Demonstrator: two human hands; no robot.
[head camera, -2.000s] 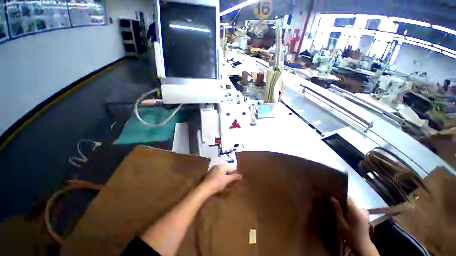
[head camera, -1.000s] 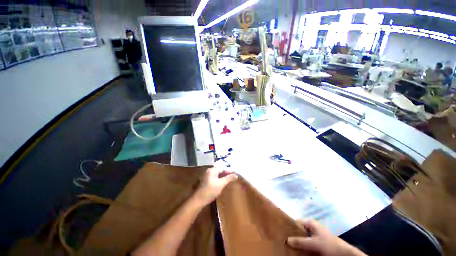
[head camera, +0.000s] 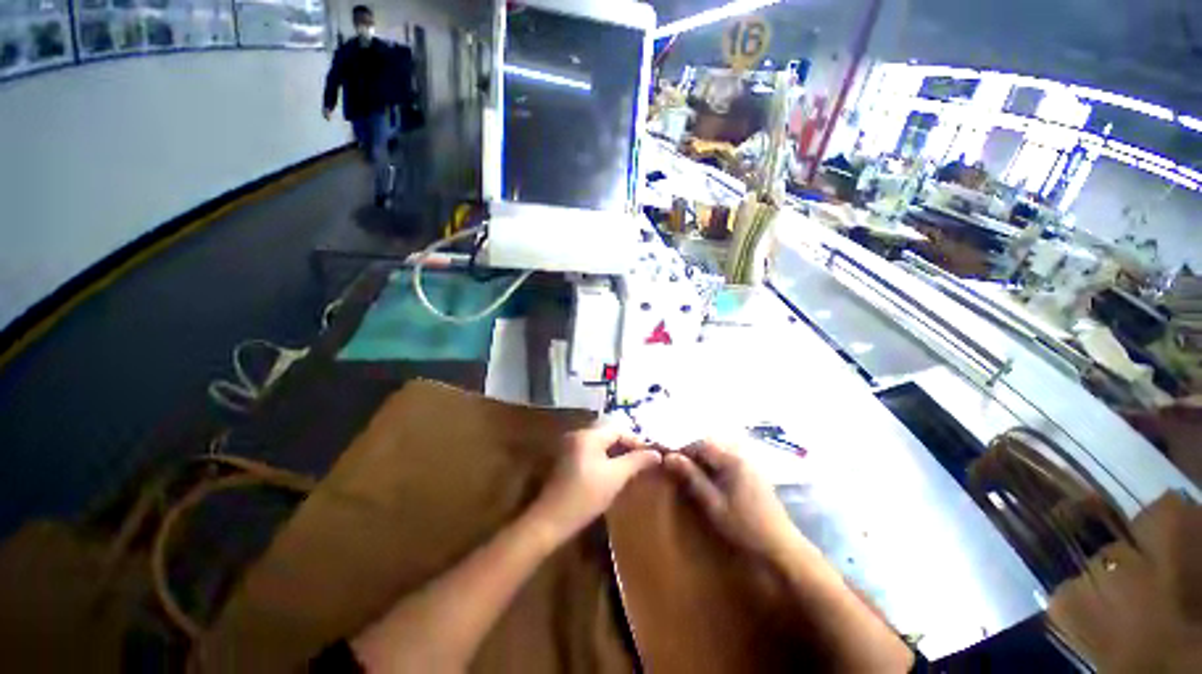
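Note:
A brown bag panel (head camera: 396, 487) fills the lap and the table's near edge, with a thin brown handle (head camera: 171, 540) looping at its left. A smoother orange-brown part (head camera: 672, 579) lies right of a pale seam edge. My left hand (head camera: 587, 474) and my right hand (head camera: 722, 485) meet at the panel's top edge, fingertips close together, pinching it. They are just below the needle area (head camera: 625, 406) of the white sewing machine with a red logo (head camera: 658, 335). The exact grip under the fingertips is hidden.
A small dark tool with a red end (head camera: 778, 439) lies on the white table (head camera: 910, 566) to the right. A dark-screened monitor (head camera: 567, 112) stands behind. Green cloth (head camera: 422, 320) is at left, brown bags (head camera: 1140, 579) at right. A person (head camera: 367, 92) is in the walkway.
My right hand has moved from the panel's right side up beside my left hand at the top edge. The right part of the panel is folded inward, uncovering the table. The person has come closer.

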